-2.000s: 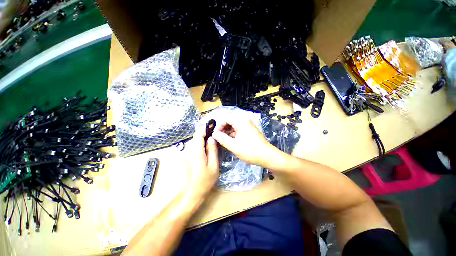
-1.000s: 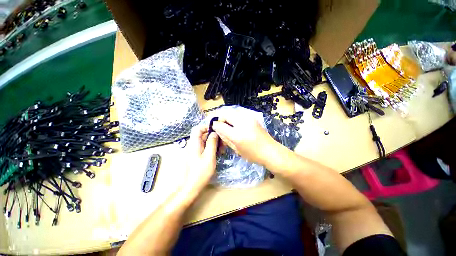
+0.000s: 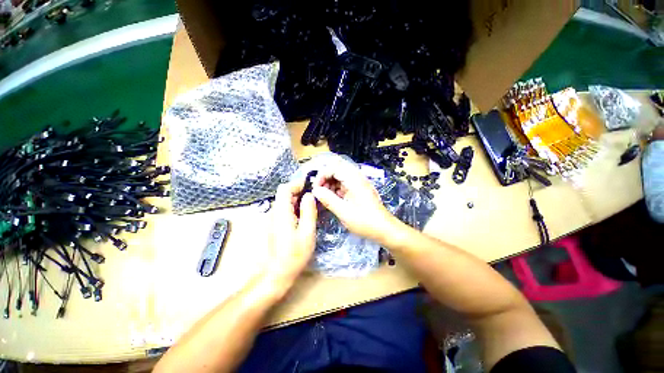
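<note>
My left hand [image 3: 293, 232] holds a small black housing [image 3: 308, 183] upright between thumb and fingers, above the clear plastic bag [image 3: 342, 251]. My right hand [image 3: 349, 198] is against it from the right, its fingertips at the housing's face. Whether a small part is between my right fingertips cannot be told. The fingers hide most of the housing. Another housing [image 3: 214, 248], with a grey inner face, lies on the bench left of my left hand. Small black fittings [image 3: 397, 156] lie in a loose heap behind the clear bag.
A carton [image 3: 502, 55] full of black parts stands at the back. A bubble wrap bag [image 3: 226, 138] and cable leads [image 3: 73, 197] lie left. A phone [image 3: 493, 138], keys [image 3: 520, 166] and orange flex cables [image 3: 550, 131] lie right. A pink stool [image 3: 564, 273] stands below; a person's sleeve [image 3: 654, 175] shows far right.
The view has shifted slightly. My hands stay together around the held housing; my right fingers have moved slightly at its face. The other housing still lies on the bench.
</note>
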